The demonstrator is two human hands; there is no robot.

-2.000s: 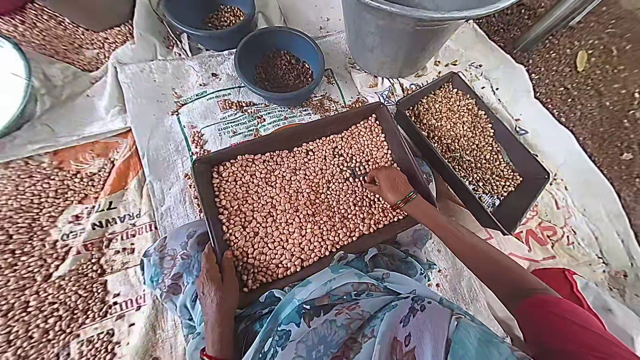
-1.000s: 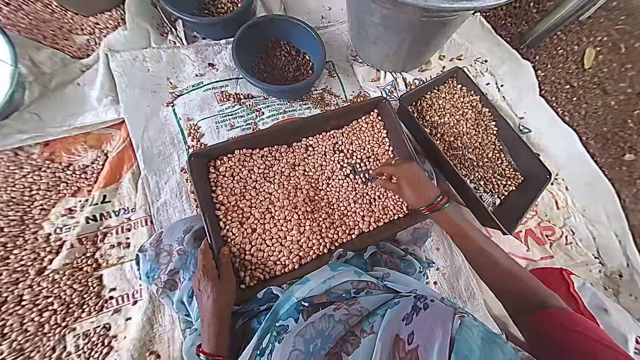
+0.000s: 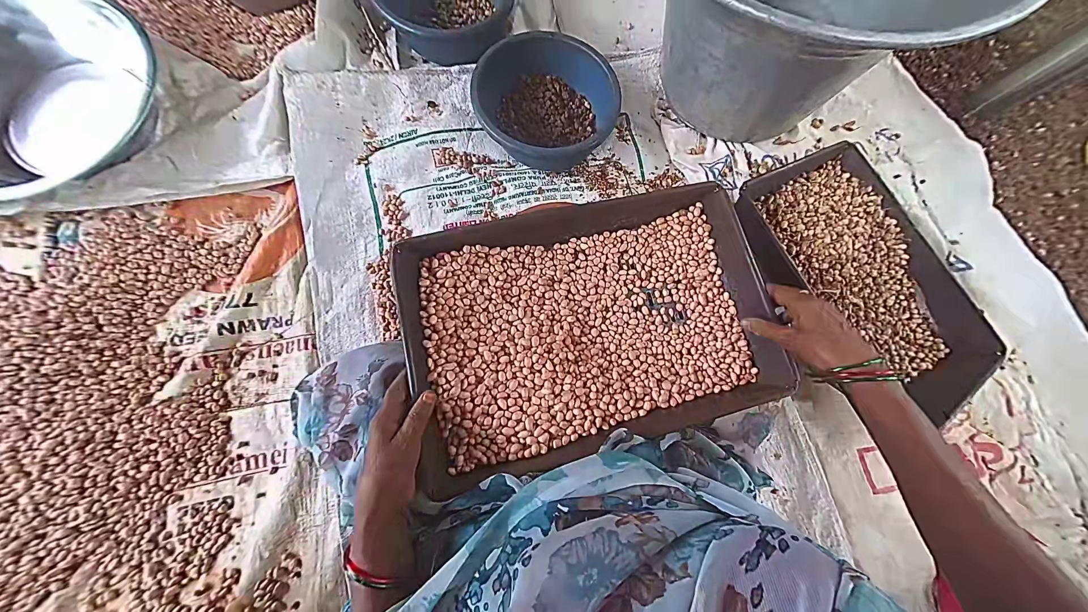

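A dark rectangular tray (image 3: 561, 225) full of pinkish-brown nuts or seeds (image 3: 544, 348) rests on my lap, tilted a little. My left hand (image 3: 395, 450) grips its left rim, thumb on top. The right rim is held by my right hand (image 3: 812, 331), with the thumb over the edge and the fingers partly hidden. Toward the right of the nuts, a small patch of the tray's dark bottom (image 3: 663, 306) shows. A second dark tray (image 3: 965, 340), holding paler, rougher pieces (image 3: 850, 263), lies just beyond my right hand.
Past the tray stand a blue bowl (image 3: 544, 157) of dark bits, another blue bowl (image 3: 450, 42) and a large grey tub (image 3: 748, 76). Many nuts (image 3: 110, 408) are spread at left on printed sacks (image 3: 340, 280). A shiny metal container (image 3: 127, 102) sits at upper left.
My right hand has left the nuts inside the tray and taken hold of its right rim. My left hand stays at the left rim.
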